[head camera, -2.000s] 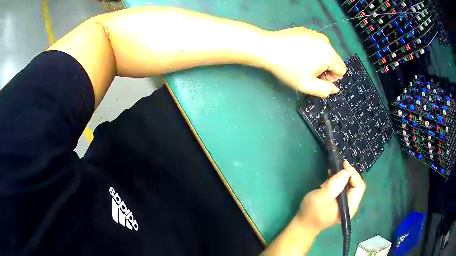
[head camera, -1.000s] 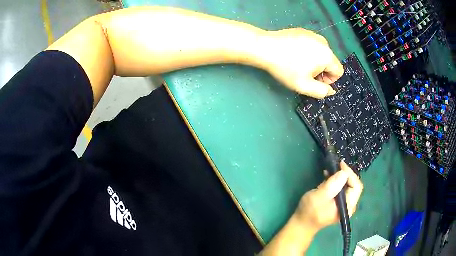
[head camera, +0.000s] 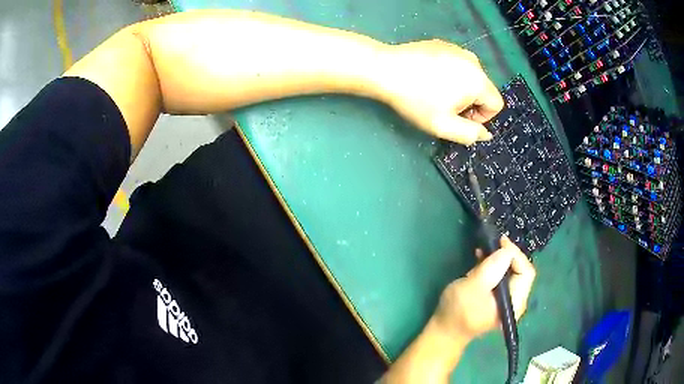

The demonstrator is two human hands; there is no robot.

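Note:
A black circuit board panel [head camera: 534, 169] with white print lies flat on the green mat. My left hand [head camera: 444, 91] is over its upper left corner, thumb and fingertips pinched together. A thin strand of solder wire [head camera: 491, 34] trails from behind this hand to the upper right; its end at the fingertips is too small to see. My right hand [head camera: 484, 291] holds a black soldering iron [head camera: 489, 234] like a pen at the panel's lower edge. The iron's tip points at the panel's left part, just below my left fingertips. Whether it touches is unclear.
Upright populated boards stand in one stack [head camera: 577, 45] at the upper right and another [head camera: 630, 180] right of the panel. A whitish box [head camera: 553, 366] and a blue bin [head camera: 606, 346] are at the lower right. The green mat's edge [head camera: 300, 225] runs along my body.
The whole view has shifted slightly, so everything sits a little further left. The iron's tip has moved slightly against the panel. Both hands keep their grips.

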